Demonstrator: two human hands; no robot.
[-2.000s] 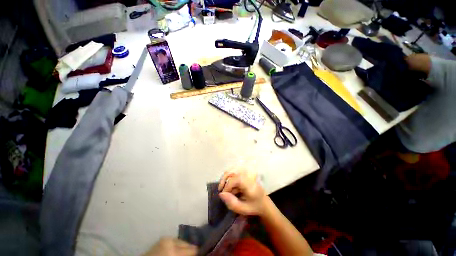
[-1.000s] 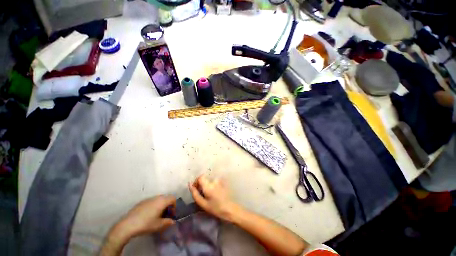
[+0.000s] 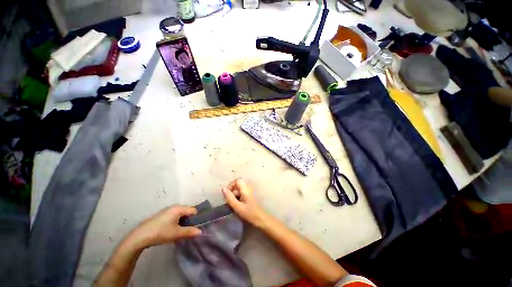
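Note:
A grey garment piece [image 3: 210, 253] hangs toward me at the table's near edge, with a darker folded hem [image 3: 216, 214] across its top end. My left hand [image 3: 168, 226] pinches the left end of this hem between thumb and fingers. My right hand [image 3: 241, 200] is at the hem's right end, thumb and fingertips closed together. A needle or thread cannot be made out at the fingertips.
A speckled block [image 3: 279, 143] and black-handled shears [image 3: 333, 168] lie ahead to the right. Behind stand thread cones [image 3: 227, 89], a wooden ruler [image 3: 255, 106], a phone [image 3: 179, 66] and an iron [image 3: 278, 75]. Dark cloth [image 3: 387, 151] lies right, a long grey piece [image 3: 84, 168] left.
My left hand has come fully into view and holds the hem beside my right hand. The hem, first bunched and low, now lies spread between both hands. The camera view has shifted.

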